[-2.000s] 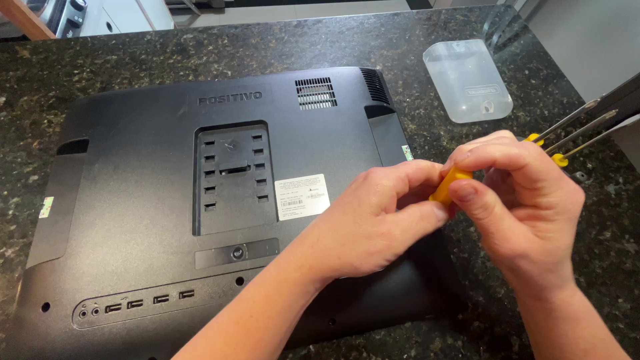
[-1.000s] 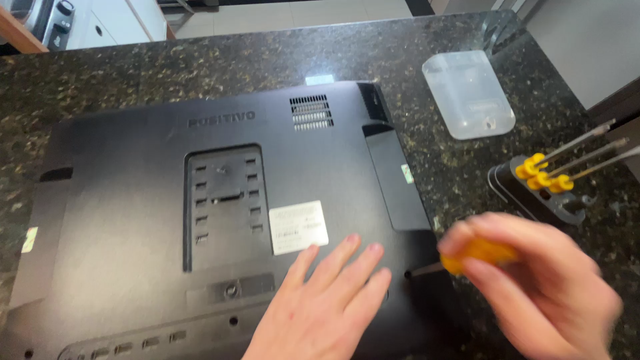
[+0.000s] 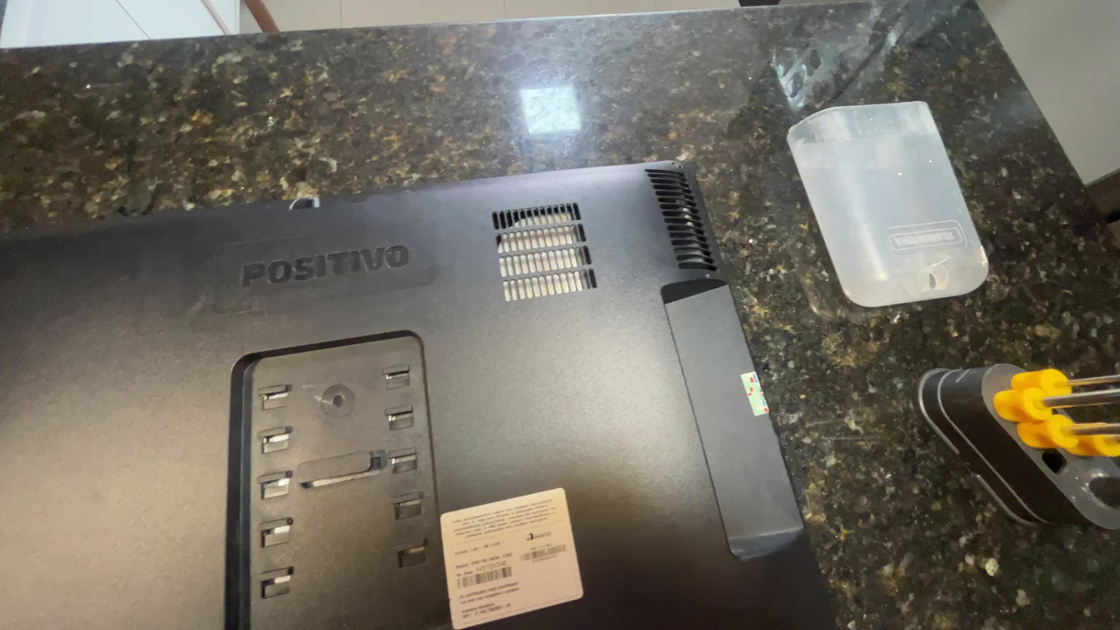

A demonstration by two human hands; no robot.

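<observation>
The black plastic back cover of a Positivo all-in-one computer or monitor [image 3: 542,376] fills the left and middle of the head view, lying face down. It has a recessed mount panel [image 3: 341,542], a slotted vent [image 3: 544,252] and a white printed label [image 3: 512,560]. Neither of my hands shows in this frame, so what they hold is hidden. At the right edge, several screwdrivers with yellow parts and metal shafts [image 3: 1041,407] stand in a black holder [image 3: 989,446].
A translucent plastic cover [image 3: 888,206] lies on the dark speckled granite countertop [image 3: 376,114], above the holder. The countertop's far edge runs along the top of the view, with floor beyond it. A bright reflection shows on the stone.
Both my hands have left the view; a second ago the left lay over the black cover and the right held a yellow-handled screwdriver at its right side. The view has shifted and moved closer.
</observation>
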